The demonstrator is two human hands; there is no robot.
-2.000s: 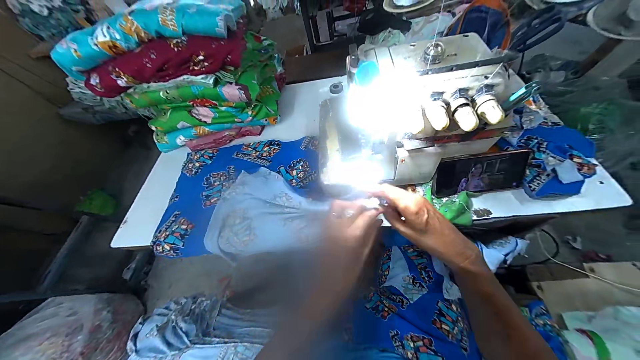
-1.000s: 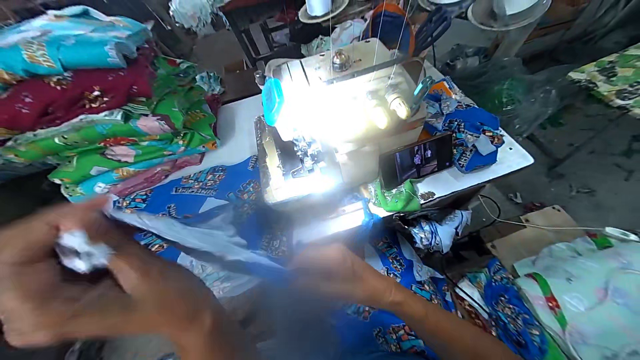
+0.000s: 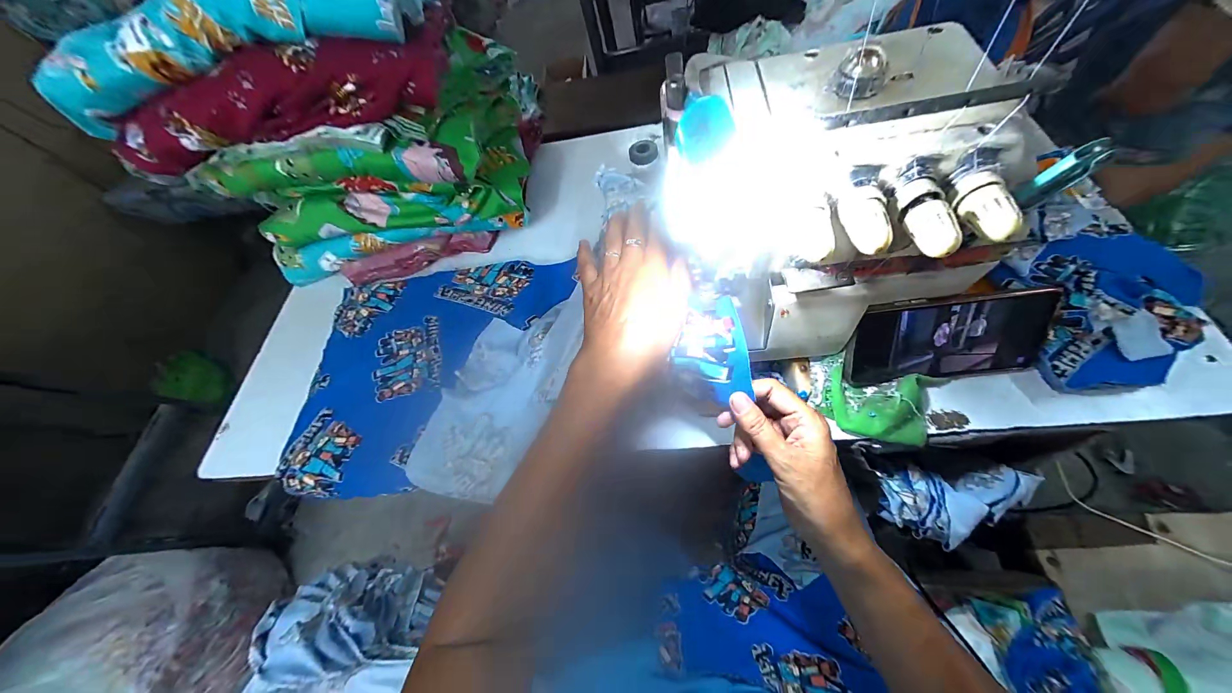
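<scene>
My left hand [image 3: 630, 289] lies palm down with its fingers spread on pale fabric, left of the glaring lamp of a sewing machine [image 3: 818, 318]. Between thumb and fingers my right hand [image 3: 784, 433] pinches the edge of a blue printed fabric strip [image 3: 717, 351], which runs up to the machine's needle area. Glare hides the needle and presser foot. Blue printed fabric [image 3: 404, 356] is spread on the white table at left, partly under a whitish fabric piece [image 3: 481, 443]. More blue printed cloth [image 3: 799, 616] hangs below the table edge.
Folded printed fabrics [image 3: 366, 173] are stacked at the table's back left. A phone [image 3: 953, 332] leans against the machine's front, beside a green cloth [image 3: 881, 409]. A blue fabric bundle [image 3: 1116, 308] lies at right. A filled plastic bag [image 3: 144, 626] sits at lower left.
My left hand has moved from the far left, where it held pale fabric, to beside the machine. My right hand now pinches the blue strip in front of the machine.
</scene>
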